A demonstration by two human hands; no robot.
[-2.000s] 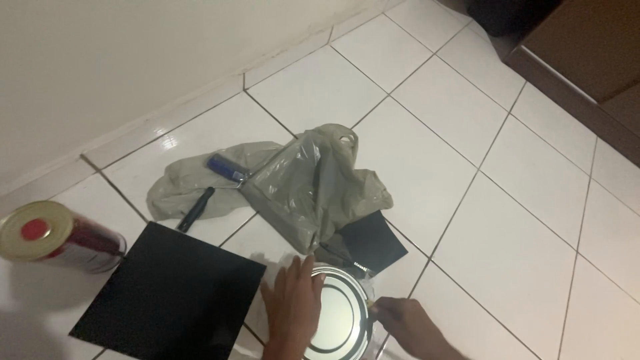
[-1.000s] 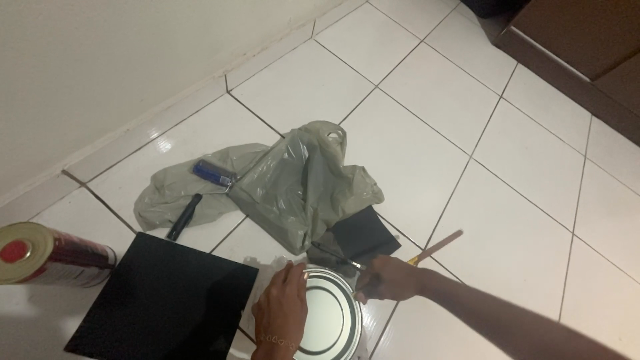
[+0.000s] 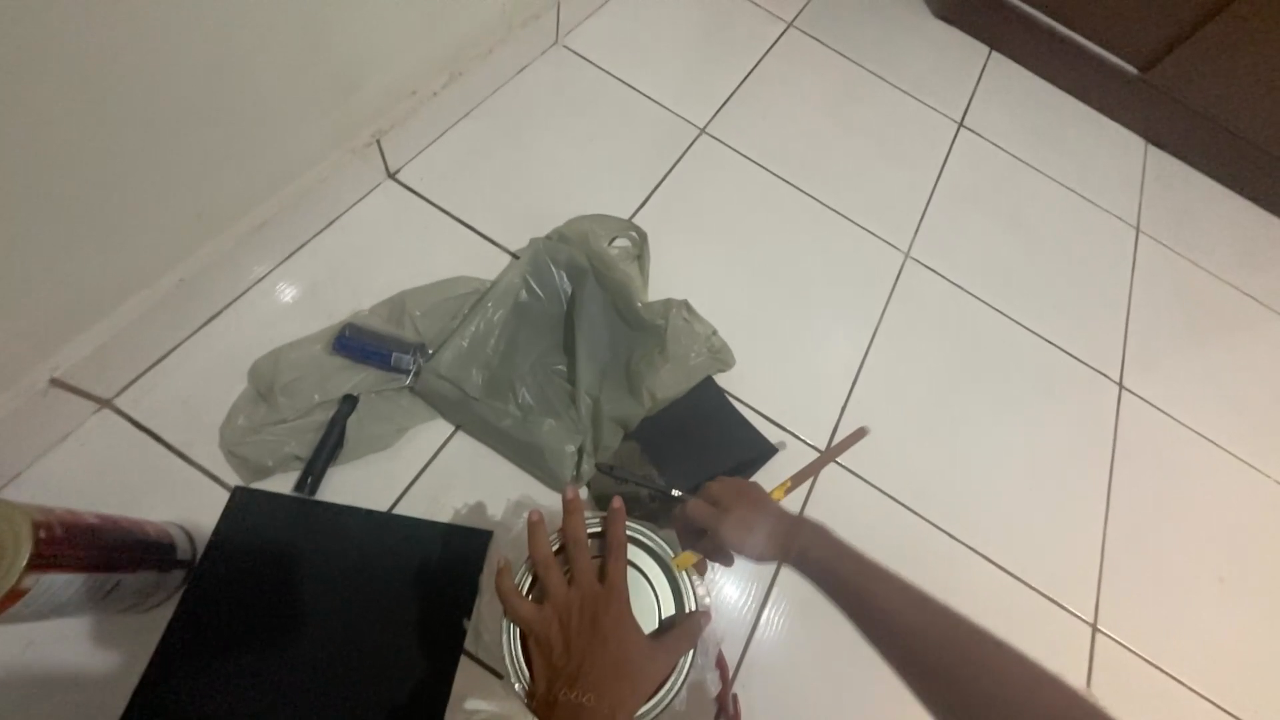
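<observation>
My left hand (image 3: 590, 620) lies with spread fingers on the shiny metal lid (image 3: 655, 590) of a round can at the bottom centre. At the lid's right edge, my right hand (image 3: 735, 520) grips a thin yellow and reddish-brown stick (image 3: 820, 465), whose yellow end is near the rim. A dark thin tool (image 3: 640, 480) with a metal part also reaches to the right fingers; whether they hold it is unclear. Just beyond the hands is a dark square sheet (image 3: 705, 430), partly beside a crumpled grey-green plastic bag (image 3: 540, 350).
A blue-handled tool (image 3: 375, 348) and a black handle (image 3: 326, 445) lie at the bag's left. A large black square panel (image 3: 320, 610) is left of the can. Farther left stands a red metal can (image 3: 100, 560). Brown furniture (image 3: 1120, 80) stands at upper right, a wall at upper left.
My left hand has moved from the lid's left edge onto its top, fingers now spread. The stick in my right hand shows more plainly than two seconds ago.
</observation>
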